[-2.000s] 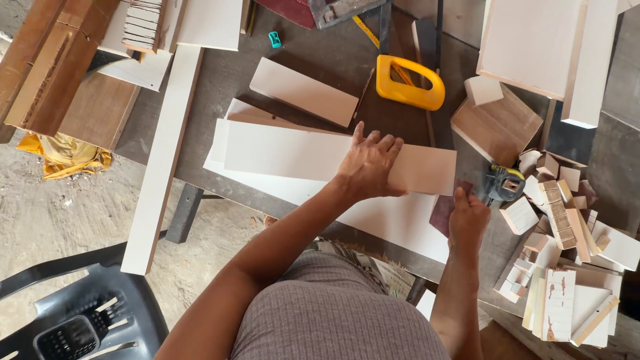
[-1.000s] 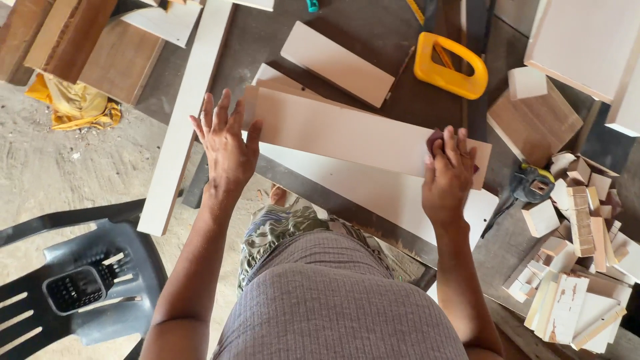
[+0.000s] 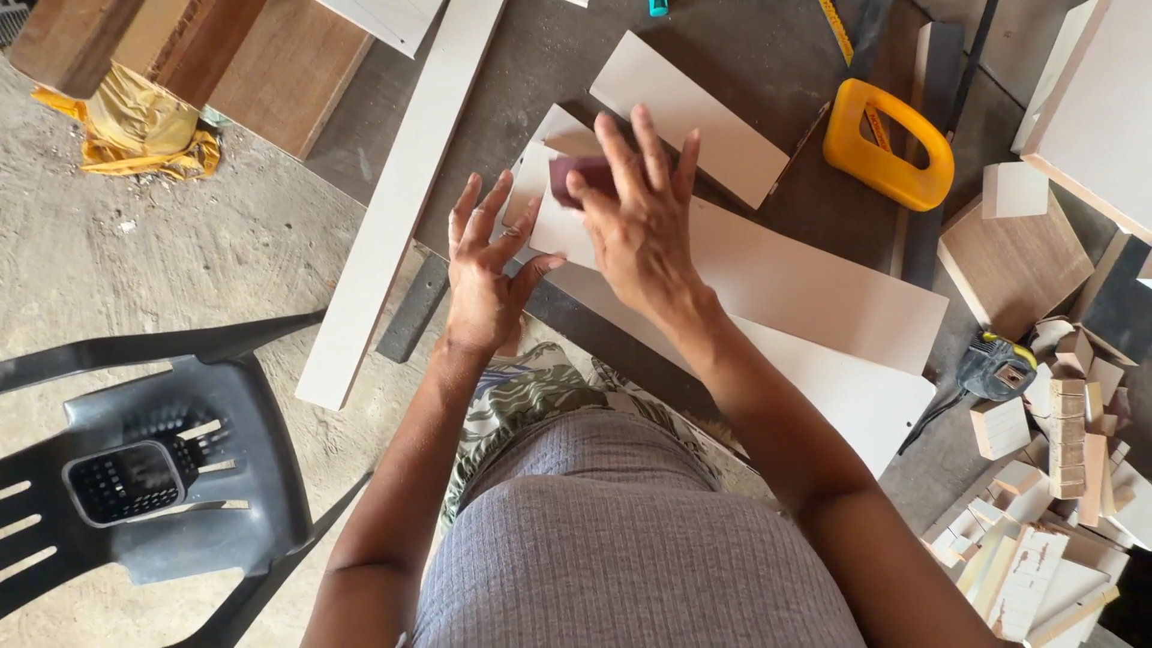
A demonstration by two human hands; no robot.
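A long white-faced board [image 3: 810, 270] lies slantwise near the table's front edge, over another white board [image 3: 837, 391]. My right hand [image 3: 643, 207] is above its left part, with a dark maroon piece of what looks like sandpaper [image 3: 576, 180] under the fingers. The fingers are spread and partly blurred. At the board's left end my left hand [image 3: 490, 261] has its fingers apart, the thumb close to the board's edge; whether it touches cannot be told. Behind the right hand lies a shorter white board [image 3: 693, 117].
A yellow-handled saw [image 3: 841, 148] and a tape measure [image 3: 996, 367] lie to the right, beside a heap of wood offcuts [image 3: 1068, 432]. A long narrow white board [image 3: 405, 198] sticks out over the table's edge at left. A black plastic chair [image 3: 198, 468] stands lower left.
My right hand has moved left along the board from its right end, with the maroon piece. My left hand, on the board's middle two seconds ago, is now at its left end.
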